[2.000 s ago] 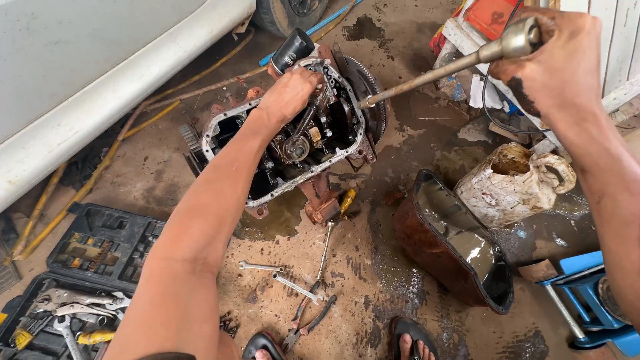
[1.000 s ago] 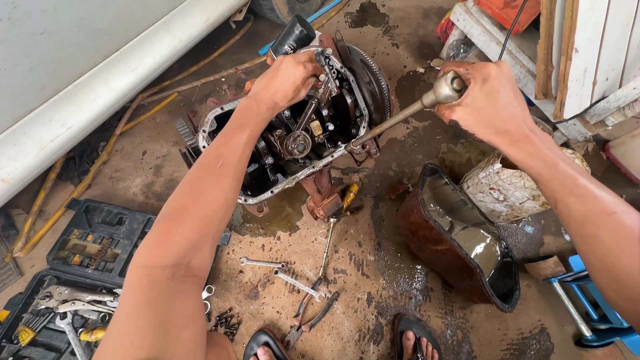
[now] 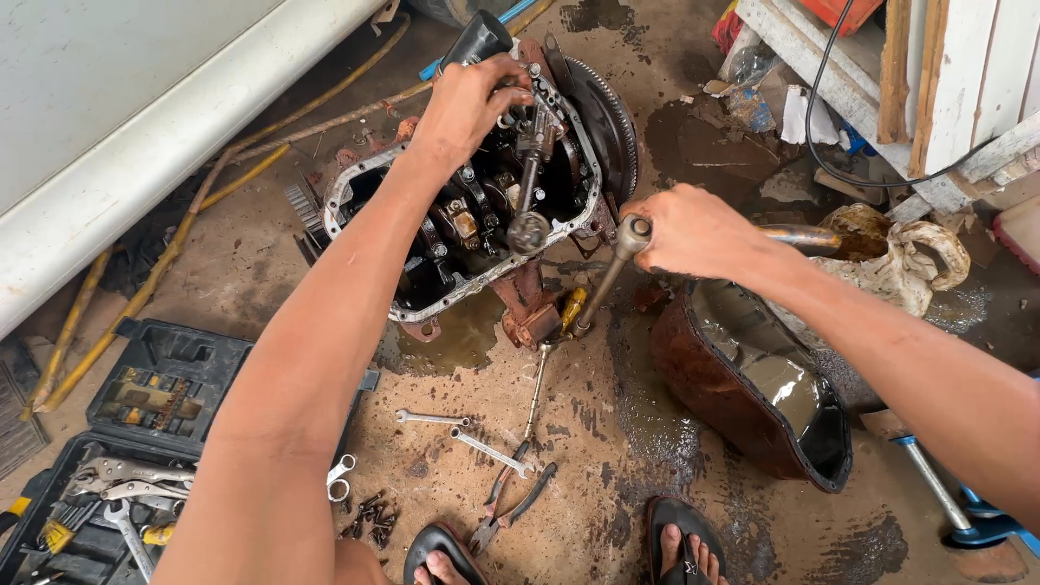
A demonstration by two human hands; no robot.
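Note:
An upside-down engine block (image 3: 455,296) with its crankcase open lies on the ground, crankshaft and rod caps showing. Over its upper edge, near the black oil filter (image 3: 479,39), my left hand (image 3: 471,106) has its fingers bent at the oil pickup tube (image 3: 532,175); whether they grip it is unclear. To the right of the block, my right hand (image 3: 686,227) is closed on the head of a long steel socket wrench (image 3: 605,292), which slants down toward the ground beside a yellow-handled tool (image 3: 573,307). The toothed flywheel (image 3: 605,122) stands at the block's right side.
An oil pan (image 3: 731,398) holding murky liquid lies at right, before a dirty plastic jug (image 3: 886,260). Combination wrenches (image 3: 491,451), pliers (image 3: 512,508) and loose bolts (image 3: 374,520) lie near my feet. An open tool case (image 3: 171,390) is at lower left, a blue jack (image 3: 967,528) at lower right.
My right hand has brought the long socket wrench down and left, from raised at the upper right to beside the block. The wrench's far end has left the block's edge. My left hand remains at the block.

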